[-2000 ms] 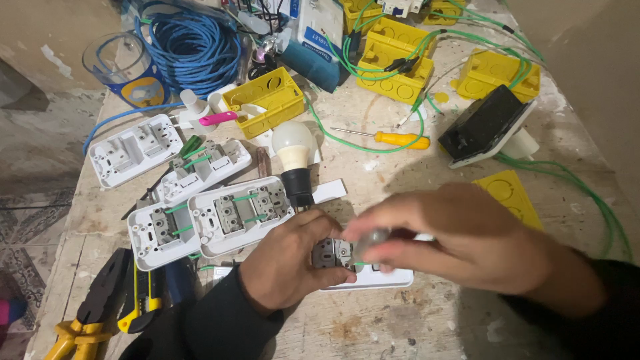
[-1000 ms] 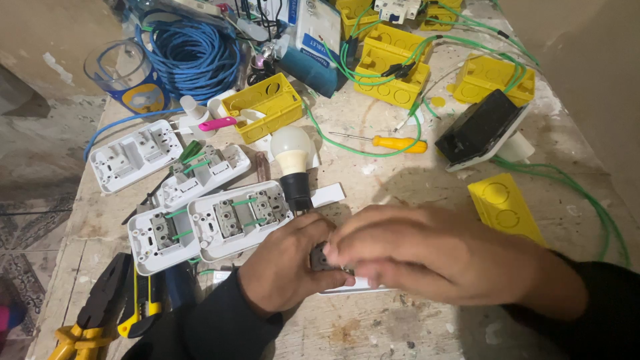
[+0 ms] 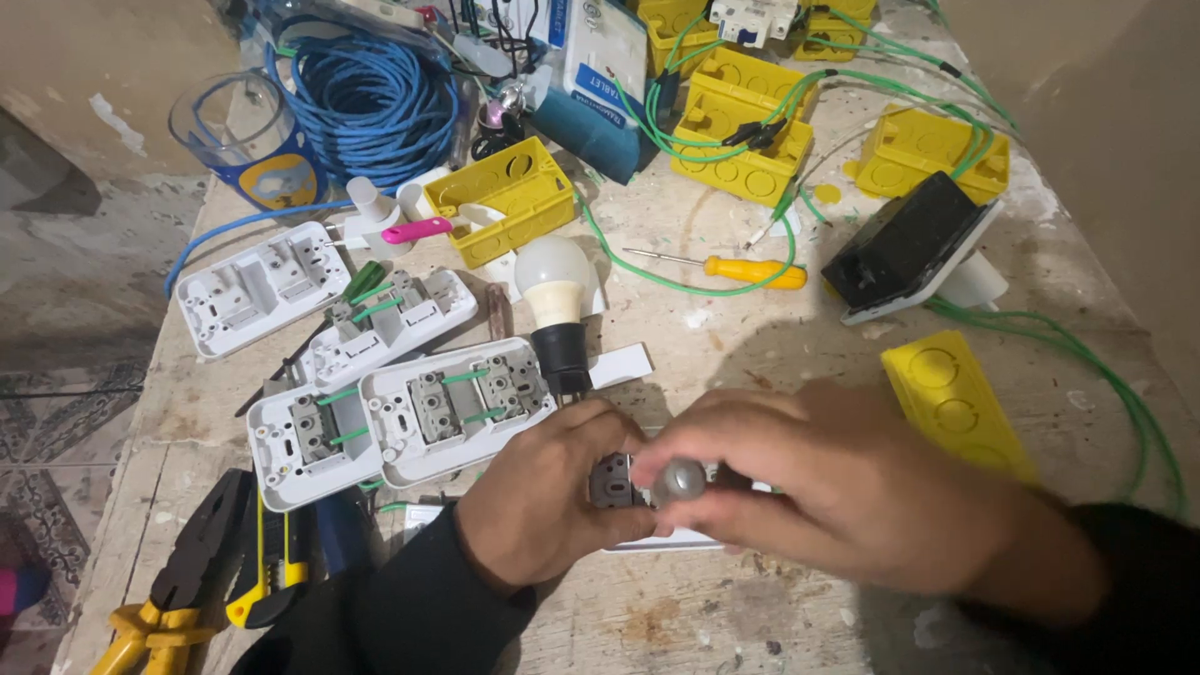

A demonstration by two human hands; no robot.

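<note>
My left hand (image 3: 553, 497) grips the left end of a white plastic outlet plate (image 3: 670, 541), its fingers around a grey socket module (image 3: 614, 483). Over the same plate, my right hand (image 3: 806, 478) pinches a tool by its translucent handle (image 3: 682, 480), likely a screwdriver seen end-on; its tip is hidden. Just behind my left hand lies a light bulb (image 3: 553, 267) in a black lamp holder (image 3: 562, 352). To the left rest several white plates with grey modules, among them a two-module plate (image 3: 459, 412) with green wire jumpers.
Pliers (image 3: 187, 562) and a yellow utility knife (image 3: 272, 562) lie at front left. Behind are a blue cable coil (image 3: 375, 112), a glass (image 3: 253, 141), a yellow electrical box (image 3: 506, 202) and a yellow-handled screwdriver (image 3: 750, 270). A black device (image 3: 900, 244) and green wires (image 3: 1097, 366) sit at right.
My right hand has shifted and turned over the plate, so the tool's handle end, hidden one second ago, shows again. My left hand stays at the plate's left end.
</note>
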